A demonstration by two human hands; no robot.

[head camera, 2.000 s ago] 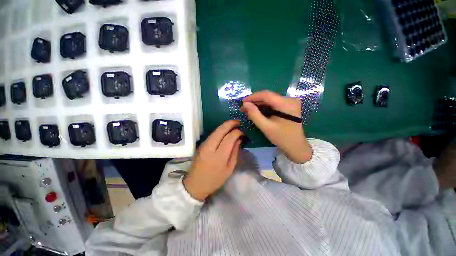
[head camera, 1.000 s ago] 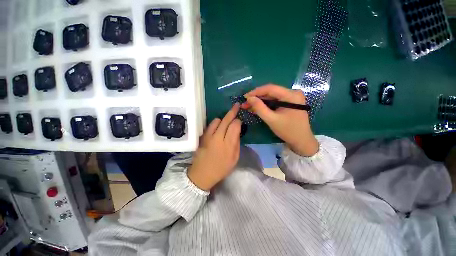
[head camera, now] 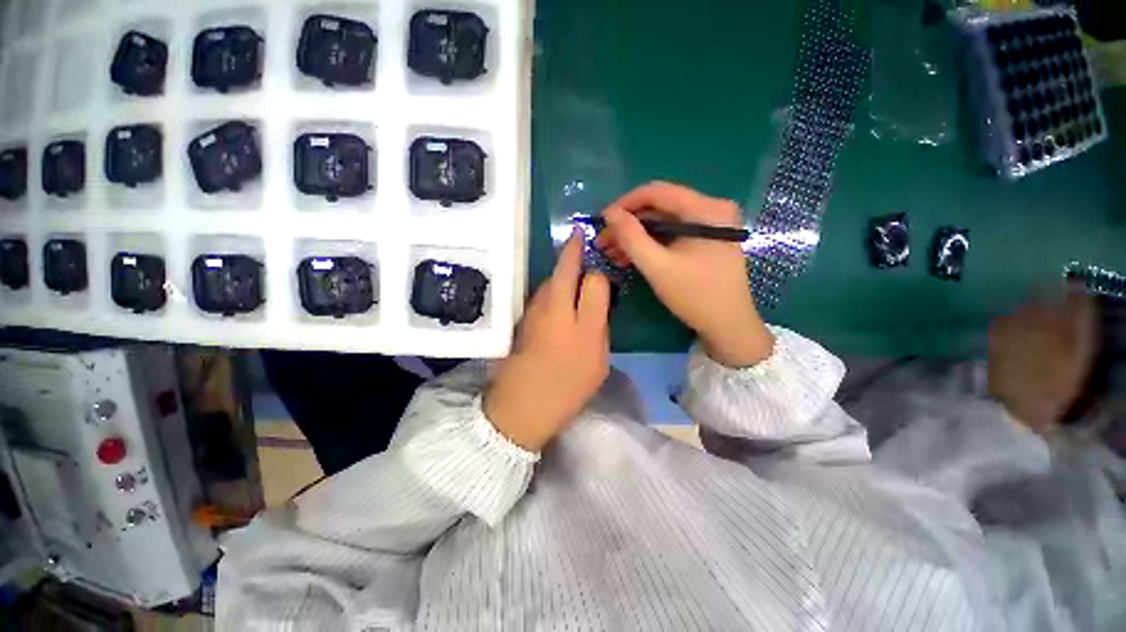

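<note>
My right hand (head camera: 685, 253) holds a thin black pencil-like tool (head camera: 698, 231), its tip down at a short clear strip with tiny dark dots (head camera: 605, 262) on the green bench. My left hand (head camera: 556, 352) lies at the strip's near side, its index fingertip beside the tool tip. Whether the left fingers pinch something is hidden. A bright glare covers part of the clear film above the fingertips. The white foam tray (head camera: 259, 327) on the left holds rows of black housings (head camera: 447, 169), some with small white labels.
A longer dotted strip (head camera: 809, 148) lies right of my right hand. Two black housings (head camera: 888, 240) sit farther right. A blister tray (head camera: 1035, 93) and clear film (head camera: 910, 80) are at the upper right. Another person's blurred hand (head camera: 1045, 358) is at right. A machine with a red button (head camera: 111, 451) stands lower left.
The view has shifted, so the tray sits more to the right. My left index finger has moved up beside the tool tip. Another person's hand has appeared at the right.
</note>
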